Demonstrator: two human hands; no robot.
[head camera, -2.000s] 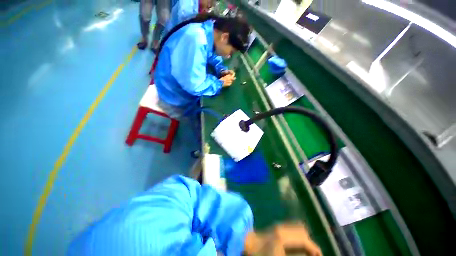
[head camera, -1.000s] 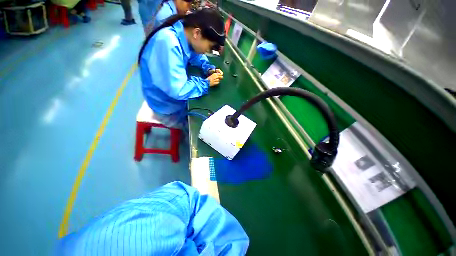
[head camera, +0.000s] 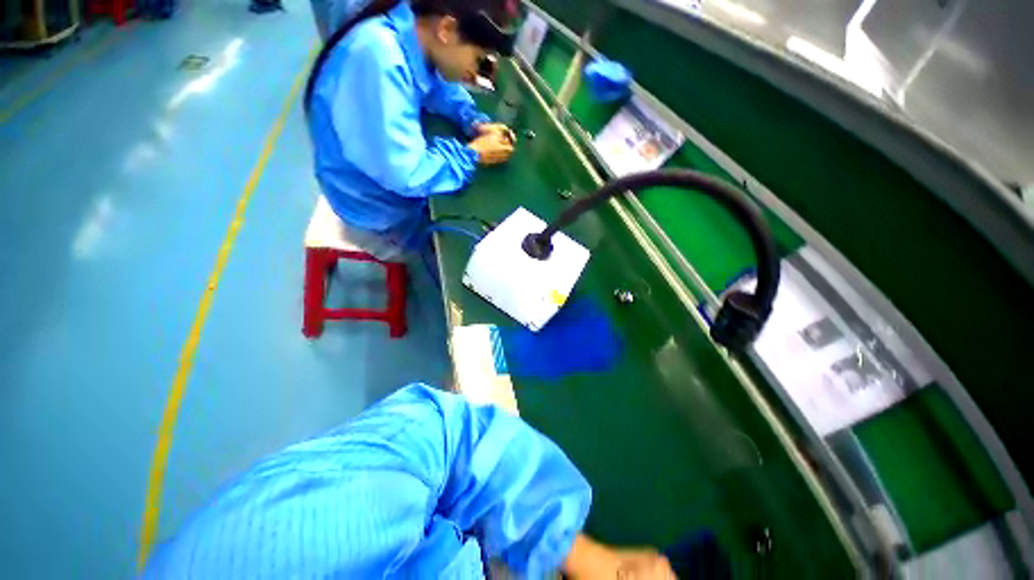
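My left hand (head camera: 618, 561) is bare, low at the bottom edge and partly cut off, reaching from a blue sleeve over the green bench (head camera: 612, 453). Its fingers are blurred, and whether they hold anything is hidden. A dark, unclear item (head camera: 701, 555) lies just right of it. A small dark part with pale spots (head camera: 762, 540) lies further right. Another small shiny part (head camera: 625, 296) sits on the bench beyond the blue sheet (head camera: 567, 343). My right hand is out of the picture.
A white box (head camera: 525, 278) with a black gooseneck arm (head camera: 726, 204) stands ahead. A white strip or card (head camera: 482, 360) lies at the bench's near edge. A person in blue (head camera: 380, 119) sits beyond, by a red stool (head camera: 354, 289). Instruction sheets (head camera: 822, 351) line the far side.
My left hand was out of view a second ago and now shows at the bottom edge. The dark item and small part beside it have come into view. The view has shifted slightly.
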